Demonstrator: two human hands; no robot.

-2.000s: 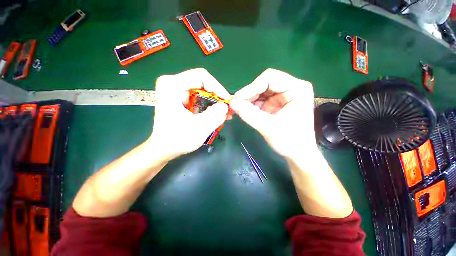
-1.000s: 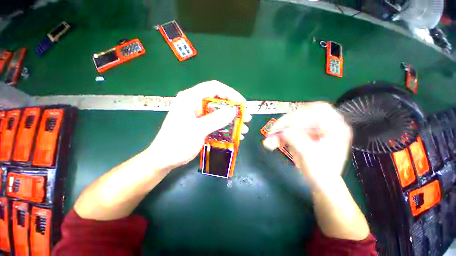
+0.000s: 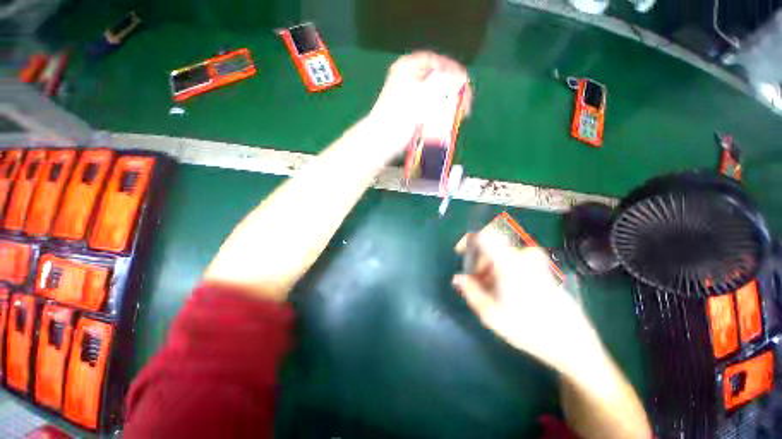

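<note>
My left hand (image 3: 424,94) holds an orange phone (image 3: 433,159) over the belt's near edge, dark screen end towards me. A small pale part (image 3: 452,184) shows beside that end; whether it is attached is unclear. My right hand (image 3: 510,287) is over the bench at centre right, thumb and fingers curled. Something dark and blurred shows between its fingertips; I cannot tell what, or whether it is gripped. A second orange phone (image 3: 508,225) lies on the bench behind my right hand, which partly covers it. No tweezers can be made out.
A green belt beyond the pale metal strip (image 3: 231,157) carries orange phones (image 3: 213,75), (image 3: 314,62), (image 3: 589,111), a dark blue phone (image 3: 116,33) and a white scrap (image 3: 177,111). Black trays with orange shells (image 3: 122,203) stand left and right (image 3: 748,381). A fan (image 3: 686,236) stands right.
My left hand has carried the phone forward and right, from over the bench to the belt's edge. My right hand has moved slightly lower and left. The whole view has shifted.
</note>
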